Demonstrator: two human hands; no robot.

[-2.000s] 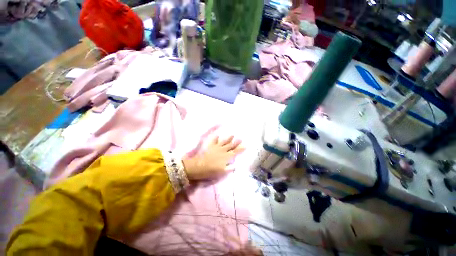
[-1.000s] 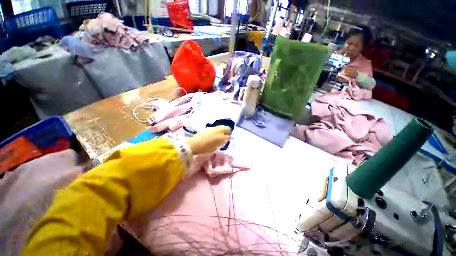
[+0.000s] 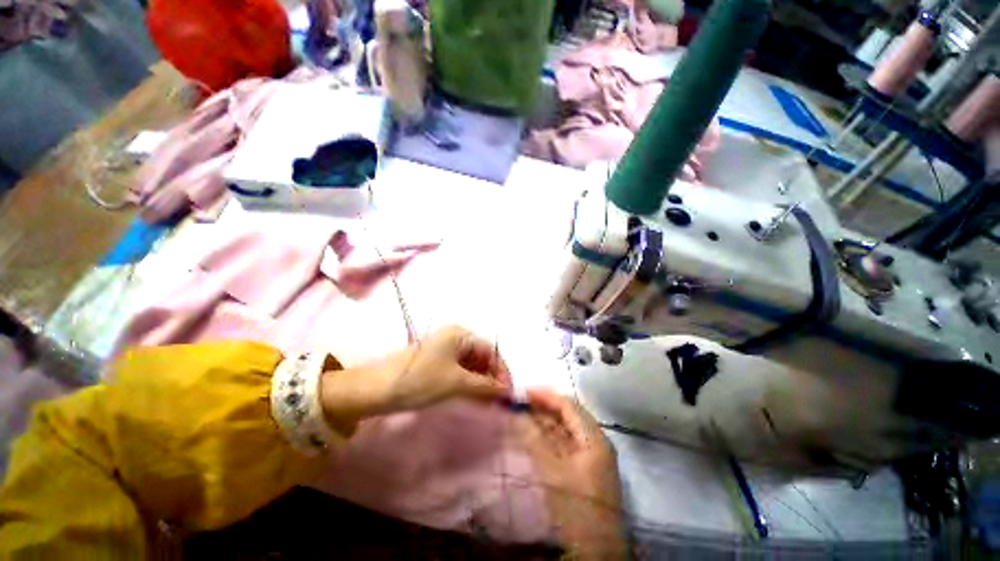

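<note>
A pale pink garment piece (image 3: 439,462) lies under my hands at the left of the white sewing machine (image 3: 757,384). My left hand (image 3: 455,370), below a yellow sleeve, has its fingertips together at a tiny dark piece (image 3: 513,404). My right hand (image 3: 570,449) is blurred, and its fingertips meet the same piece from the right. The needle is hard to make out. A white box (image 3: 296,199) with a ragged opening showing dark contents stands at the upper left.
More pink cloth (image 3: 263,274) is heaped at left. A dark green tube (image 3: 691,110) rises from the machine. A red plastic bag (image 3: 219,38), a green bag (image 3: 490,49) and a pink pile (image 3: 598,104) lie beyond. A slim blue-black tool (image 3: 749,495) lies on the machine bed.
My left hand has moved from the box's opening down to the right, beside the machine, and now holds a small dark piece. My right hand has come into view. The view has turned down and right.
</note>
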